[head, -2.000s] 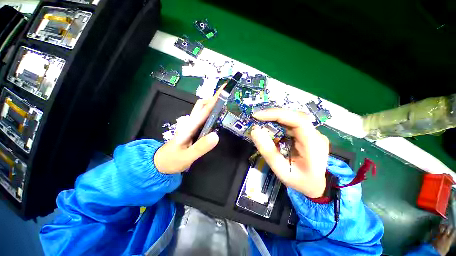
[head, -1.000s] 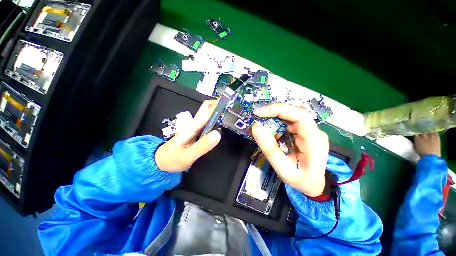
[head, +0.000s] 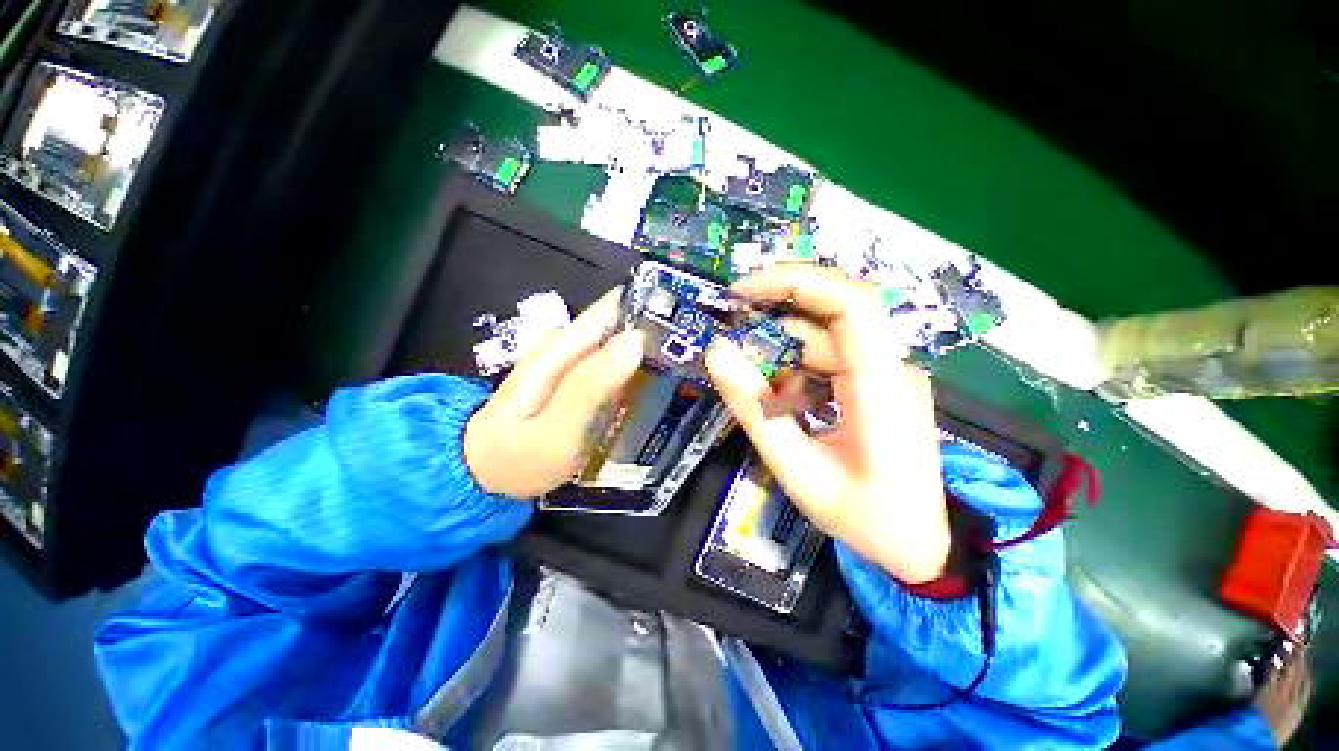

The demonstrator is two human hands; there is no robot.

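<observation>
My left hand (head: 551, 411) holds the left edge of a phone front housing (head: 651, 440), which is tilted with its inner side facing me. A blue phone mainboard (head: 683, 316) lies at the housing's upper end. My right hand (head: 837, 426) pinches the mainboard's right part between thumb and fingers. The exact contact under the fingertips is hidden. Below, a second phone housing (head: 756, 536) lies in a slot of the black foam tray (head: 441, 316). A whitish irregular piece (head: 521, 332) lies in the tray's left slot.
Loose boards (head: 690, 228) are scattered on the white strip and green mat. Stacked foam trays with housings (head: 81, 140) stand at left. A taped post (head: 1219, 345) juts in at upper right. A red bin (head: 1275, 569) and another person's hand (head: 1288, 697) are at far right.
The housing in my left hand has turned from edge-on to showing its inner side. My hands have moved slightly closer together. The neighbour's arm has withdrawn downward, uncovering the red bin.
</observation>
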